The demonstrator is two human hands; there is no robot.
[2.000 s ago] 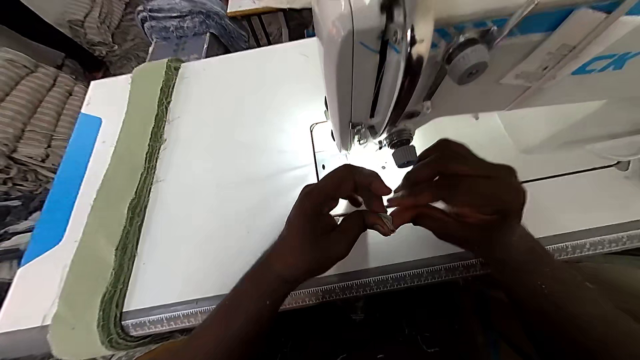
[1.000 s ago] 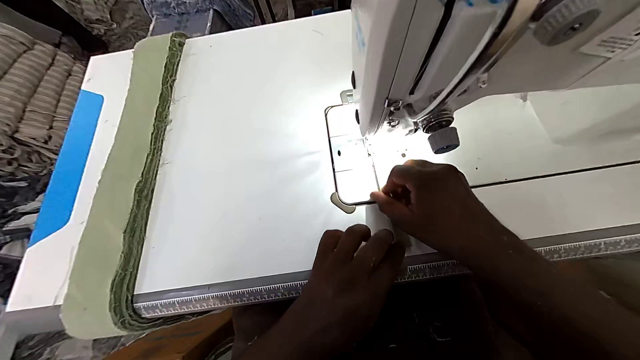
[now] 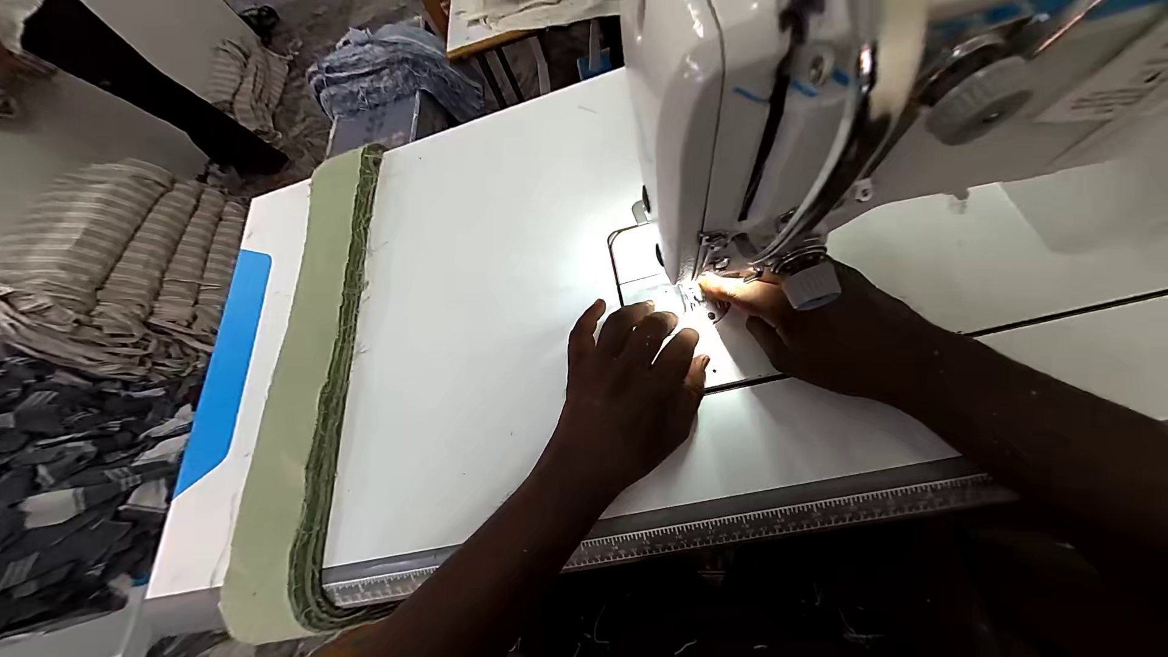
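The white head of a sewing machine (image 3: 680, 137) stands over its metal needle plate (image 3: 639, 260), lit by a lamp. My left hand (image 3: 634, 383) rests palm down on the machine bed just in front of the needle area, fingers spread, with nothing visible in it. Beneath the machine head, my right hand (image 3: 812, 328) reaches in from the right, its fingertips at the presser foot and needle. Whether those fingertips pinch anything is hidden by glare and by the machine. A stack of green fabric strips (image 3: 319, 392) with frayed edges lies across the left end of the white table.
A measuring tape strip (image 3: 730, 532) runs along the table's front edge. Left of the table are folded striped fabric bundles (image 3: 100, 237) and a heap of dark fabric scraps (image 3: 73, 465). Blue frayed fabric (image 3: 392, 73) sits on a stand behind it.
My hands were together in front of the needle, then parted. My left hand has moved from the table's front edge up onto the bed; my right has moved in under the machine head.
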